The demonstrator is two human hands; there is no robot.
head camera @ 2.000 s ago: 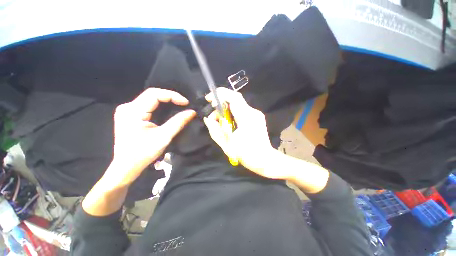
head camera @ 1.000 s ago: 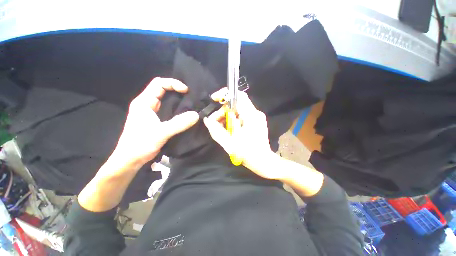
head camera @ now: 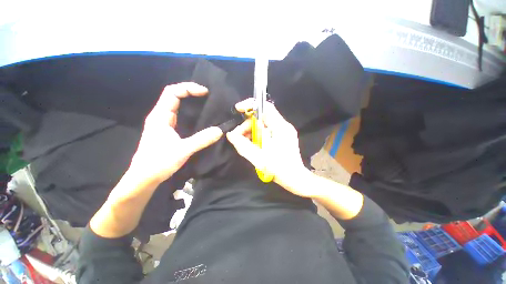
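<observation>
My right hand (head camera: pixel 269 141) holds the yellow-handled scissors (head camera: pixel 259 89) in its palm, with the silver blades pointing up and away from me. The thumb and forefinger of the same hand pinch a narrow black strap (head camera: pixel 230 123). My left hand (head camera: pixel 172 133) is at the strap's left end, its thumb tip by the strap and its forefinger spread away from the thumb. Black cloth (head camera: pixel 211 100) lies under and behind both hands. The buckle is mostly hidden behind the blades and right fingers.
The white table's blue-trimmed front edge (head camera: pixel 138 54) runs across the top, with a printed scale (head camera: pixel 424 44) and a dark oblong object (head camera: pixel 449 15) at right. Black cloth hangs on both sides. Blue baskets (head camera: pixel 435 244) and a red basket (head camera: pixel 460 230) are on the floor at lower right.
The scissor blades have swung from a left slant to upright. My left forefinger has opened away from the thumb. The buckle, clear before, is now mostly covered. The view has shifted slightly.
</observation>
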